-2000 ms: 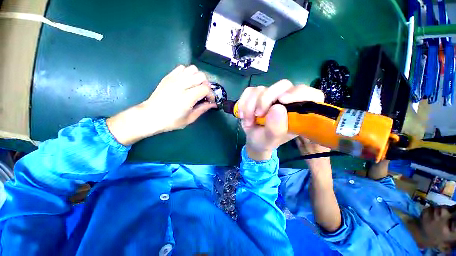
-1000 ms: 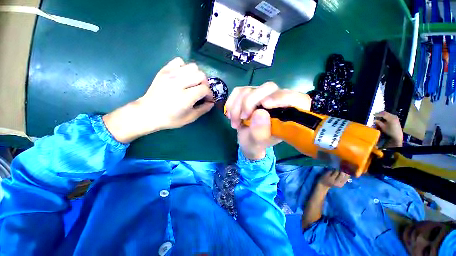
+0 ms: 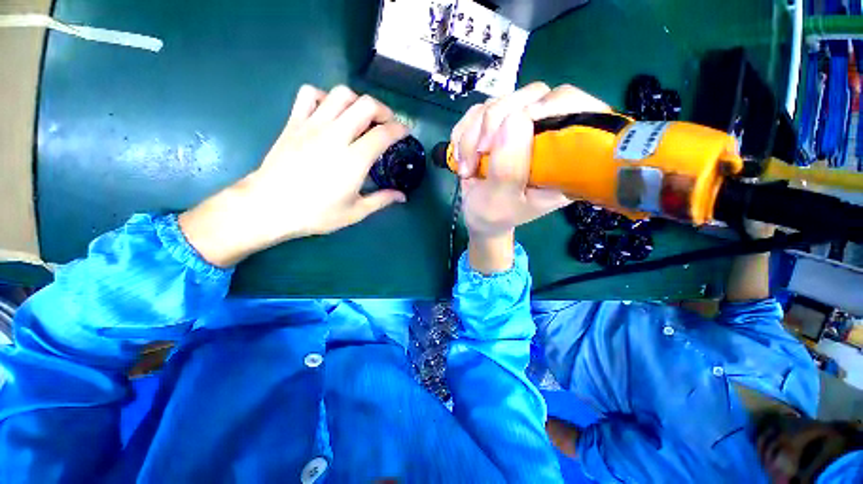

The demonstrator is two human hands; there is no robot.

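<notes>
My left hand [image 3: 326, 165] holds a round black part [image 3: 399, 165] on the green mat [image 3: 170, 151], fingers on its far side and thumb on its near side. My right hand [image 3: 511, 156] is closed around the front of an orange electric screwdriver [image 3: 606, 165]. The screwdriver lies nearly level across the view, its dark nose just right of the black part and apart from it in the picture. Its bit cannot be made out. The light grey screw feeder [image 3: 449, 47] stands beyond my hands.
Black parts lie on the mat at right, some [image 3: 610, 236] below the screwdriver and some [image 3: 653, 97] above it. A black bin [image 3: 743, 95] stands farther right. A neighbouring worker in blue [image 3: 662, 369] sits at lower right. Cardboard [image 3: 21, 142] is at far left.
The black part now shows a dark face where a silvery, patterned one showed. The screwdriver's nose has moved off it, and its rear end has swung up in the picture. The feeder sits higher in view.
</notes>
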